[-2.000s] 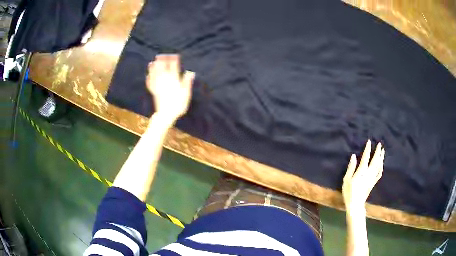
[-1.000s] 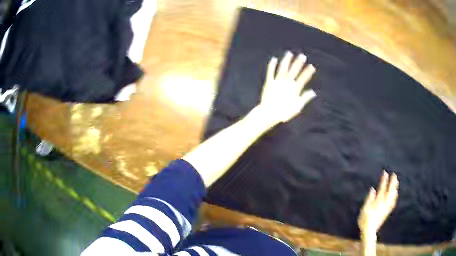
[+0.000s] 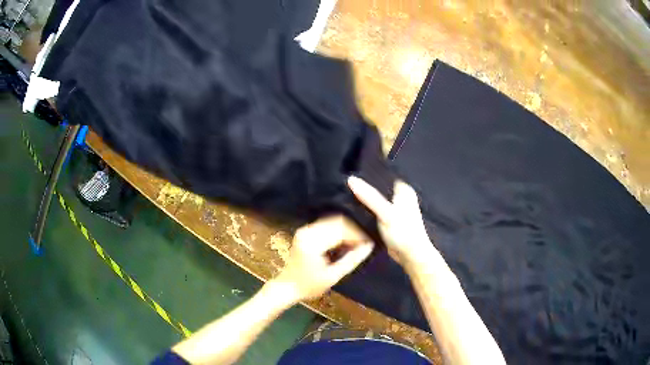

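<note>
A loose black fabric panel (image 3: 214, 114) stretches from the far left to my hands, wrinkled and lifted near them. My left hand (image 3: 329, 253) is closed on its near end, slightly blurred. My right hand (image 3: 395, 217) grips the same end beside it, thumb and fingers pinching the cloth. The flat stacked black panels (image 3: 513, 207) lie to the right on the table, with a straight left edge and a curved far edge. The held end overlaps the left part of this stack.
The worn brown wooden table (image 3: 399, 36) shows behind the cloth and along its near edge. White cloth edges (image 3: 315, 28) show beside the left pile. Green floor with yellow-and-black tape (image 3: 107, 253) lies at lower left, with a blue-ended bar (image 3: 51, 192).
Both hands have come off the flat stack, moved left and together, and taken hold of a black panel from the left pile, now drawn rightward. The view has shifted left.
</note>
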